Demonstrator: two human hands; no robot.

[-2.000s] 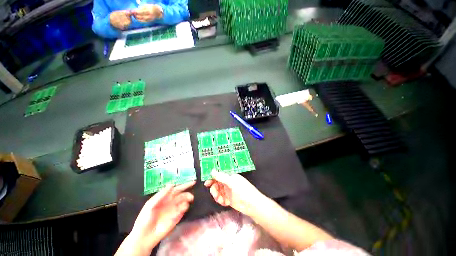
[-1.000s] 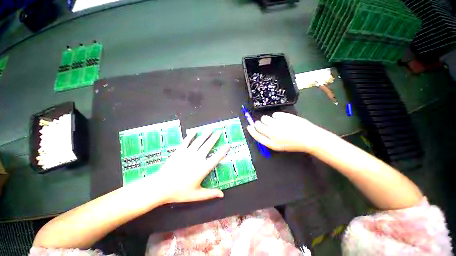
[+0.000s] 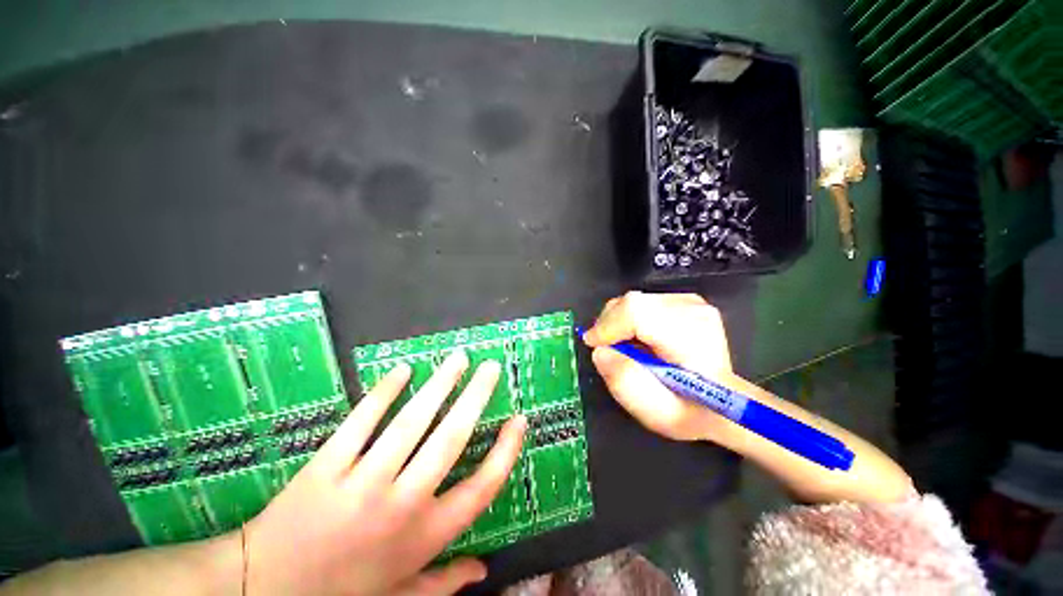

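My left hand (image 3: 391, 489) lies flat with spread fingers on the right green PCB panel (image 3: 557, 466), covering much of it. My right hand (image 3: 664, 367) holds a blue and white marker pen (image 3: 746, 405) between its fingertips. The pen's tip is at the top right corner of that panel; whether it touches is too small to tell. A second PCB panel (image 3: 210, 378) lies to the left on the black mat (image 3: 466, 198), its lower part partly hidden by my left hand and forearm.
A black component bin (image 3: 810, 175) with small dark, glinting parts stands behind my right hand. Right of it are a pale label (image 3: 842, 154) with a thin brownish item, a loose blue cap (image 3: 875, 277) and a black slotted rack (image 3: 933, 256). Stacked green panels (image 3: 968, 70) stand far right.
The view has moved closer. My right hand has picked up the pen from the mat and brought it to the right panel's corner. My left hand stays spread on that panel.
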